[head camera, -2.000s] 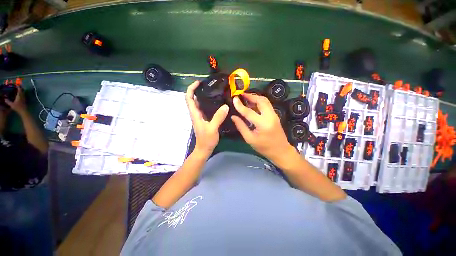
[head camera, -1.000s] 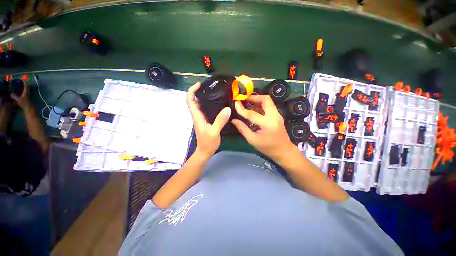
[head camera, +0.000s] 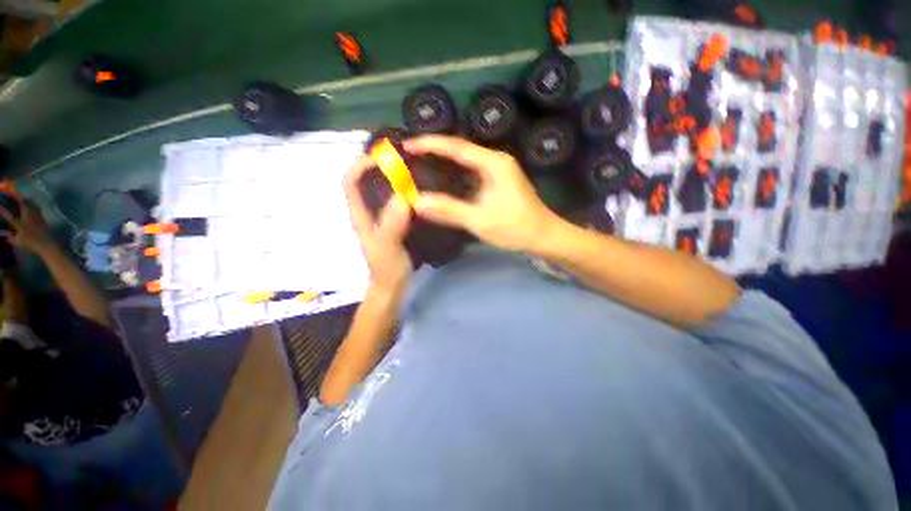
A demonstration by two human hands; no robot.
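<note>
A black rounded speaker unit is held between my two hands, close to my chest. A bright orange strap stands out from the side facing me. My left hand grips the unit from the left, with the thumb near the strap's lower end. My right hand is around the unit's right side, with its fingertips at the strap's upper and lower ends. The hands hide much of the unit, and the picture is blurred.
Several black speaker units cluster beyond my right hand. A white tray lies at left, and two trays with dark parts at right. Another worker's arm is at far left. Loose black-and-orange parts lie on the green belt.
The view has shifted and tilted. The held unit has turned, so the strap now faces me. My right hand has moved from beside the strap to around the unit. More clustered units show.
</note>
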